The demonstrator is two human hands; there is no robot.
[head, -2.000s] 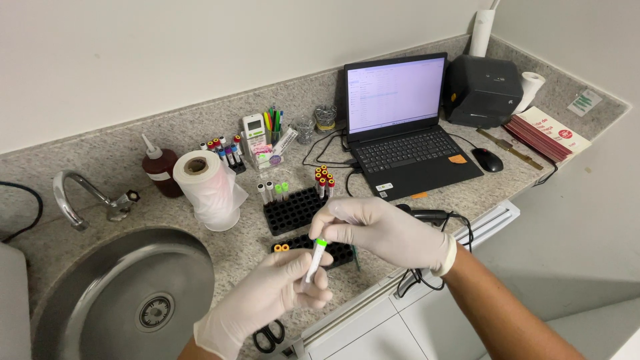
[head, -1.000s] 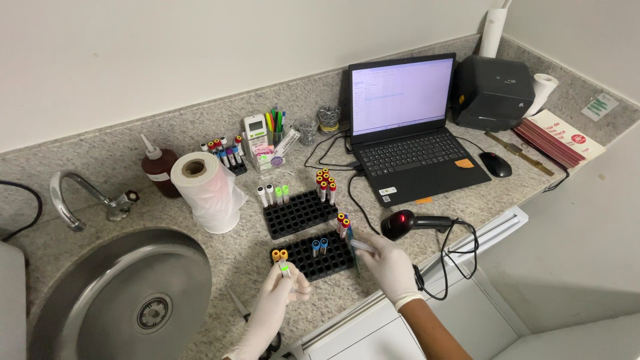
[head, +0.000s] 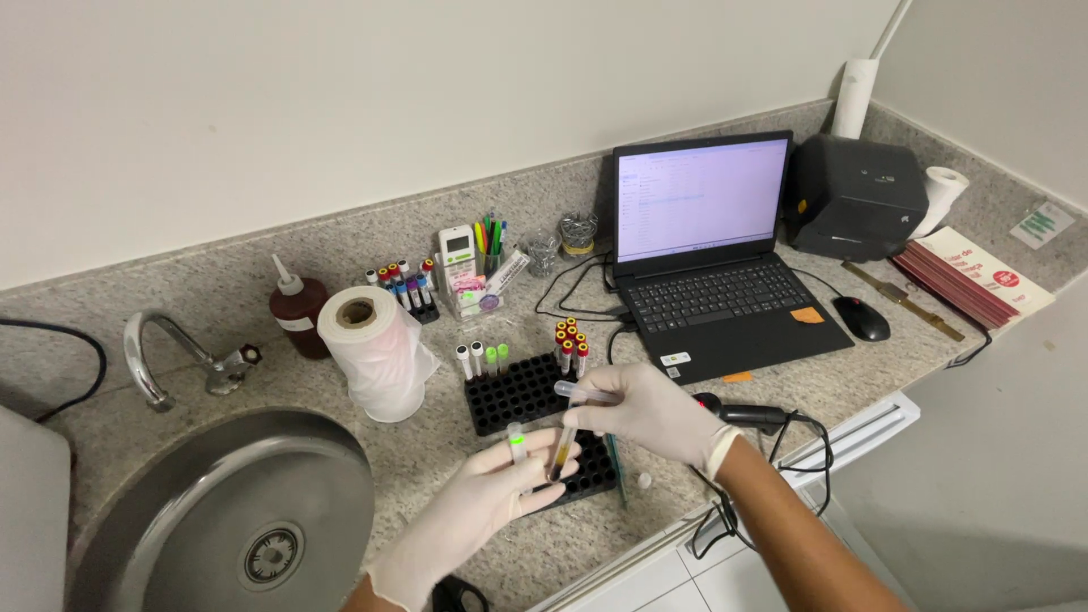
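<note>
My left hand (head: pixel 489 493), in a pale glove, holds an uncapped clear tube with a bright green mark (head: pixel 516 442) between its fingers. Beside it stands a second tube with amber and dark contents (head: pixel 561 453), at the fingertips of both hands; which hand bears it is unclear. My gloved right hand (head: pixel 637 412) grips a clear plastic transfer pipette or tube (head: pixel 586 392), held nearly level. Below the hands lies a black tube rack (head: pixel 595 476), partly hidden. Behind it, another black rack (head: pixel 510 395) holds white-, green- and red-and-yellow-capped tubes (head: pixel 571 340). A small white cap (head: pixel 644 480) lies on the counter.
A steel sink (head: pixel 229 510) is at left, near a plastic roll (head: pixel 374 357) and a brown bottle (head: pixel 297 310). The laptop (head: pixel 722 297), mouse (head: pixel 860 317) and black printer (head: pixel 858 200) stand at right. A barcode scanner (head: pixel 752 415) with looped cable lies near the front edge. Scissors (head: pixel 459 595) lie below.
Two seconds ago both hands held one green-marked tube; a second ago they were apart over the front rack. Now they are together again, with an amber-filled tube and a clear pipette or tube between them.
</note>
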